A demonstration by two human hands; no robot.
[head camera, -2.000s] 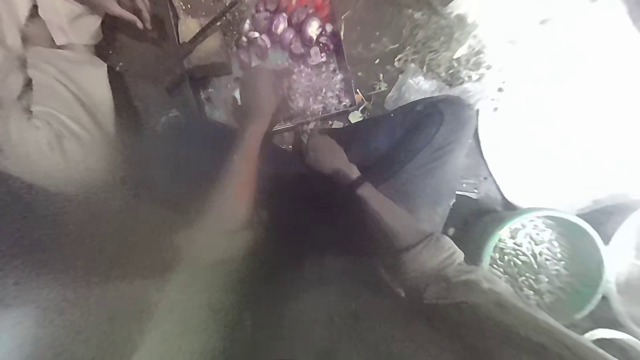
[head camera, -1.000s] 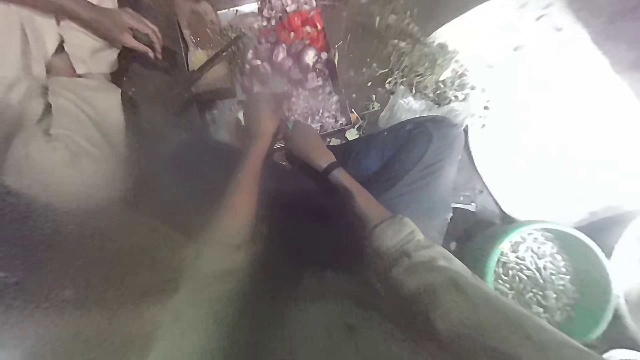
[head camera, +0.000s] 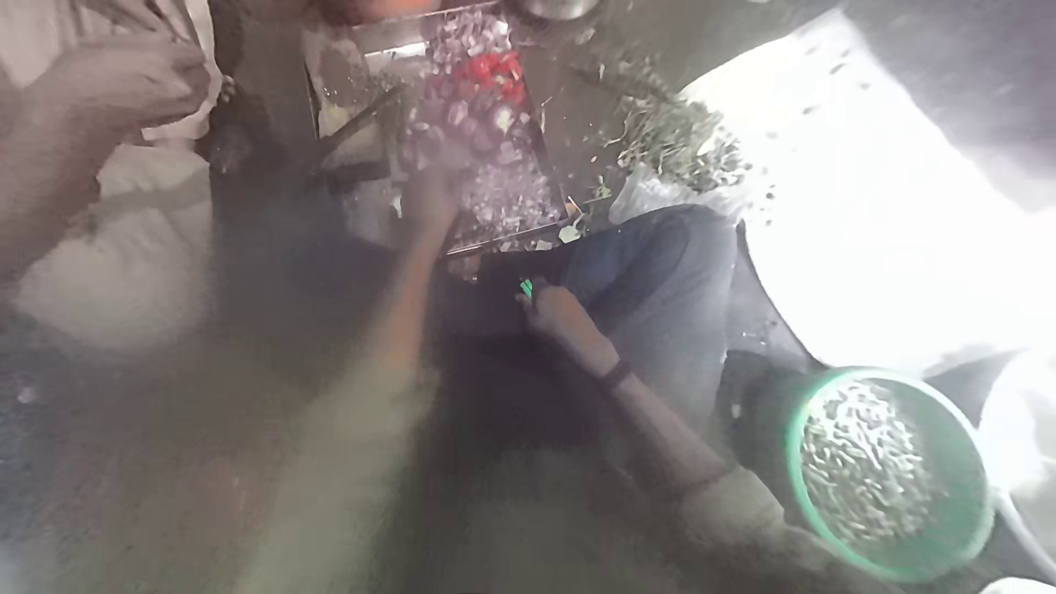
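My left hand (head camera: 431, 191) is blurred over the left edge of a tray (head camera: 540, 140), beside peeled red onions (head camera: 470, 124); whether it holds anything cannot be told. Chopped onion (head camera: 507, 198) fills the near end of the tray, and red pieces (head camera: 499, 76), perhaps tomato, lie farther back. Over my lap, just below the tray's near edge, my right hand (head camera: 569, 322) is closed on a small tool with a bright green handle (head camera: 526, 289). The rest of that tool is hidden or too dark to make out.
A green bucket (head camera: 973, 445) at the lower right holds pale cut pieces (head camera: 862, 462). Green trimmings (head camera: 672, 140) and a clear plastic bag (head camera: 652, 194) lie right of the tray, near a large bright white sheet (head camera: 899, 214). Another person's hand (head camera: 132, 78) is at the upper left.
My right hand has drawn away from my left hand, toward my lap; a second ago they were close together. The other person's hand has changed pose. The view has shifted somewhat.
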